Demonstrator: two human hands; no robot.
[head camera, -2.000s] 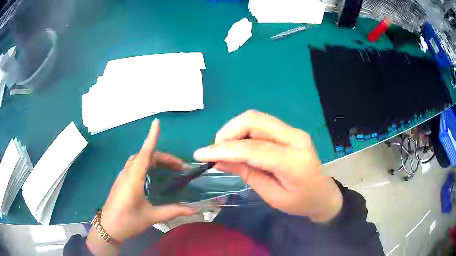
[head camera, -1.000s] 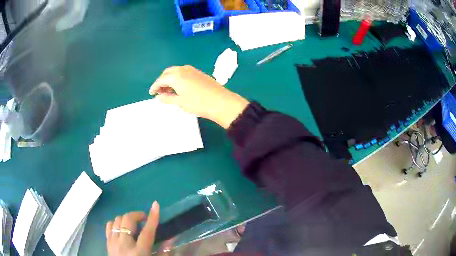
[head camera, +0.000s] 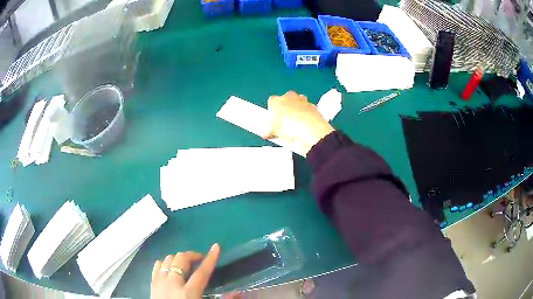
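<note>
My right hand [head camera: 297, 120] holds a long white card [head camera: 242, 115] just above the mat, behind the fanned card stack [head camera: 231, 175]. My left hand [head camera: 184, 274] is at the near table edge, fingers spread, beside a clear bag [head camera: 289, 254]. A black band [head camera: 245, 267] lies inside or under the clear film. The left fingertips are at the bag's left end; whether they press on it is hard to tell. A dark sheet of black bands [head camera: 467, 157] lies at the right, with small blue pieces along its near edge.
White card groups [head camera: 123, 245] stand at lower left. A clear tub [head camera: 99, 120] is at left. Blue bins [head camera: 301, 44], a white card block [head camera: 374, 73], tweezers [head camera: 380, 101], an upright dark phone [head camera: 442, 58] and a red cylinder [head camera: 471, 84] are at the back.
My right hand has left the bag, reached the card stack and moved off it with a white card. My left hand has let go of the raised band and bag, which now lie down. The view has shifted.
</note>
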